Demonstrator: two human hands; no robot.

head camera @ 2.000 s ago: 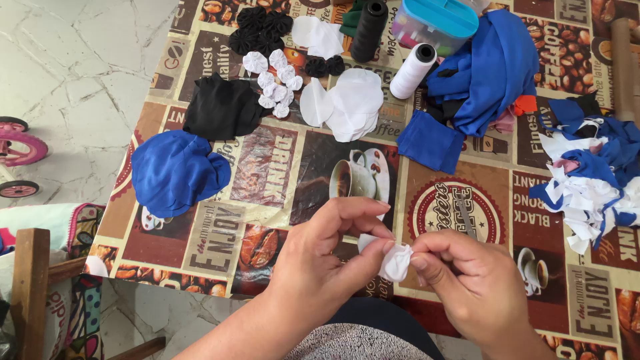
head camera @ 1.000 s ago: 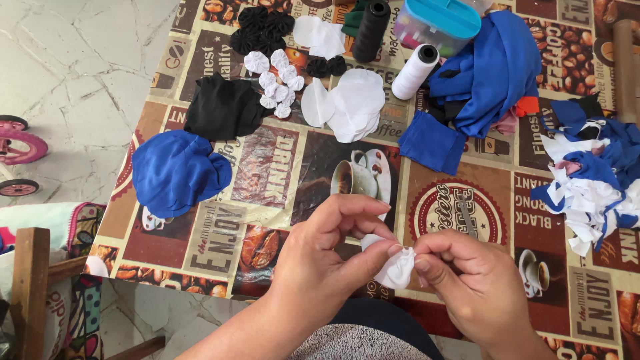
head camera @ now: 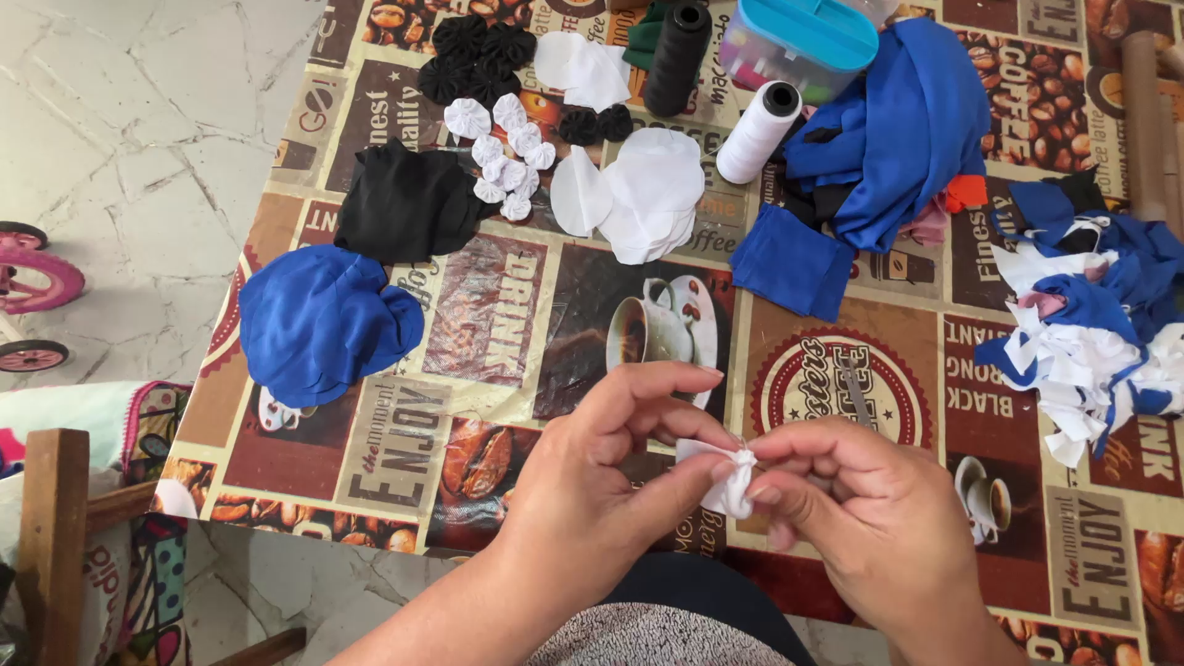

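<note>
A small gathered piece of white fabric point(head camera: 731, 490) is pinched between my two hands above the table's near edge. My left hand point(head camera: 620, 453) grips its left side between thumb and fingers. At its right side, my right hand point(head camera: 856, 499) pinches the gathered edge; a needle is too small to make out. Beyond the hands lie flat white fabric circles point(head camera: 652, 194), small gathered white rosettes point(head camera: 504, 162) and black rosettes point(head camera: 476, 57). Blue fabric circles point(head camera: 324, 324) are piled at the left, beside black fabric pieces point(head camera: 407, 202). A white thread spool point(head camera: 758, 132) and a black thread spool point(head camera: 678, 60) stand farther back.
A plastic box with a blue lid point(head camera: 809, 32) stands at the back beside bunched blue fabric point(head camera: 902, 129). A blue square point(head camera: 794, 262) lies before it. Mixed fabric scraps point(head camera: 1091, 324) are heaped at the right. A wooden chair point(head camera: 54, 527) is at the lower left.
The white fabric between my fingers has shifted from a more spread shape to a narrower, bunched one. Both hands stay in nearly the same place.
</note>
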